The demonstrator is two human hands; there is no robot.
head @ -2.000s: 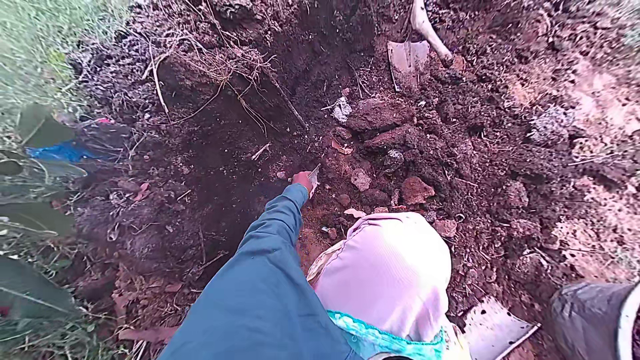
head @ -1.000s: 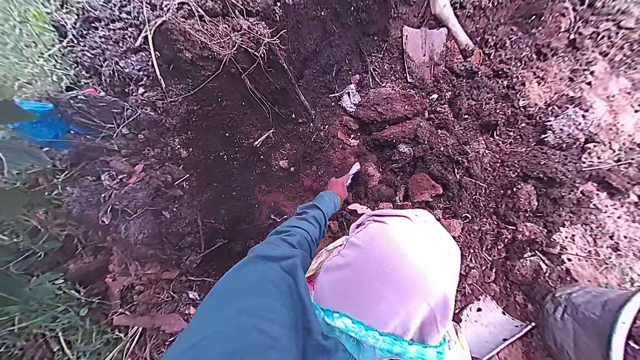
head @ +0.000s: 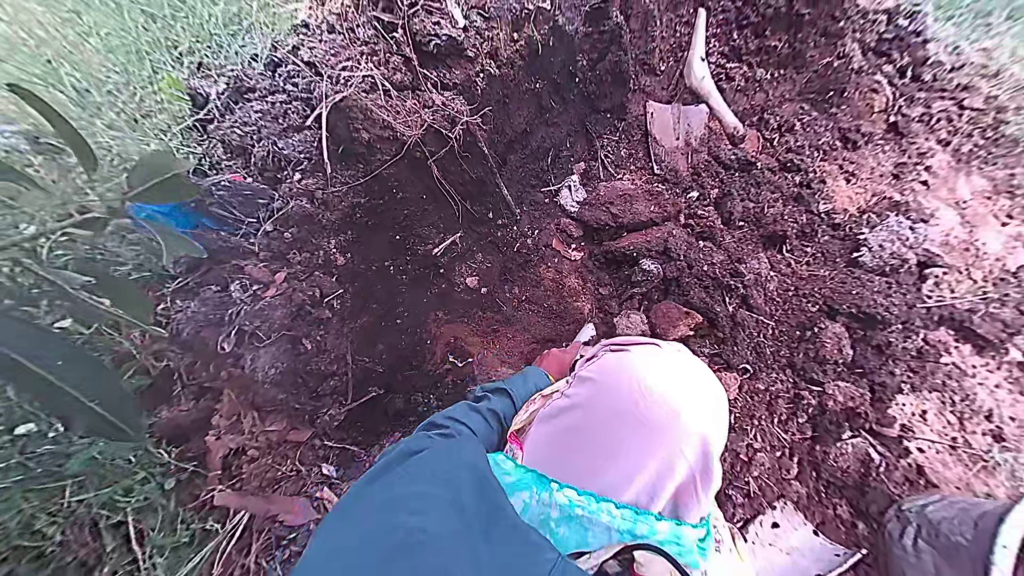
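My left hand (head: 562, 360), at the end of a blue sleeve, is low over the dug soil beside my cloth-covered knee. It is closed around a small pale object (head: 586, 333), perhaps a blade; only its light tip shows. The pink cloth (head: 632, 416) with a turquoise band hides part of the hand. Just beyond the knee are a reddish-brown stone (head: 674, 320) and a smaller greyish stone (head: 632, 323). Reddish soil (head: 512, 336) lies left of the hand. My right hand is not in view.
At the upper right a metal blade (head: 677, 128) stands in the soil beside a pale curved stick (head: 708, 80). Roots (head: 432, 120) hang at the hollow's far edge. Blue plastic (head: 172, 216) and leaves are on the left. A whitish plate (head: 796, 544) and a grey boot (head: 944, 532) are at the lower right.
My left hand, with the pale object, has moved right over the soil and back toward the knee; it was farther forward in both earlier frames.
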